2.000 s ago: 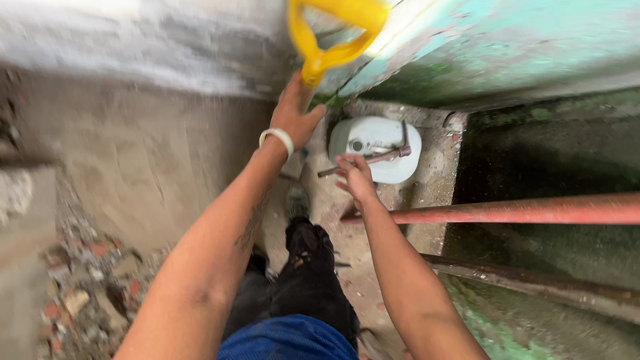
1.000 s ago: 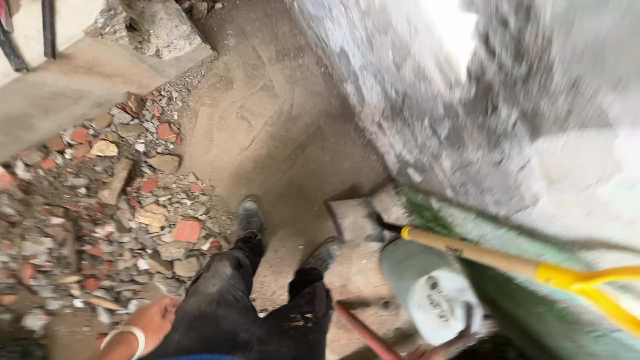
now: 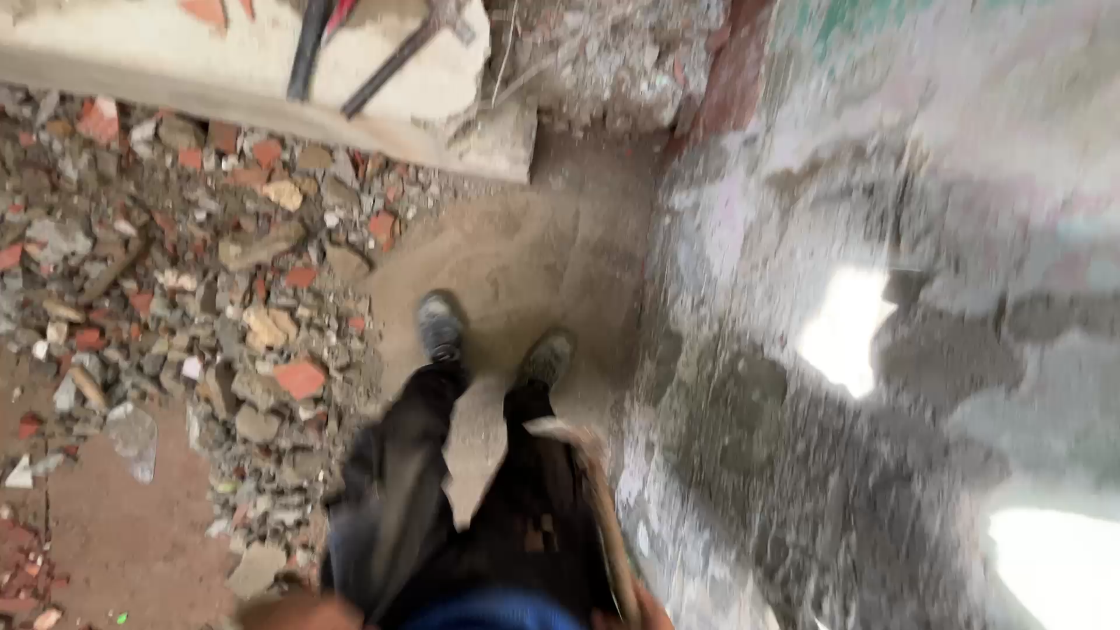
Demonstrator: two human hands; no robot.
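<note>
At the bottom edge, my right hand (image 3: pixel 646 608) is closed around the handle of a long-handled tool (image 3: pixel 608 516). The tool runs up alongside my right leg, and its pale, blurred head lies over that trouser leg near the shoe; its exact kind cannot be told. My left hand (image 3: pixel 302 611) shows only as a blurred part at the bottom left, beside my left leg, with its fingers hidden. A hammer (image 3: pixel 398 66) and a dark handle (image 3: pixel 309 52) lie on the pale slab at the top left.
Broken brick and mortar rubble (image 3: pixel 262 324) covers the left side. A raised pale slab (image 3: pixel 201 74) borders it at the top. Dusty floor (image 3: pixel 525 254) lies around my shoes. A rough, peeling wall (image 3: pixel 787 437) rises close on the right.
My left hand was at the yellow-handled shovel two seconds ago and was apart from it one second ago. The view has swung away from the shovel and the white container. The long-handled tool now shows by my leg.
</note>
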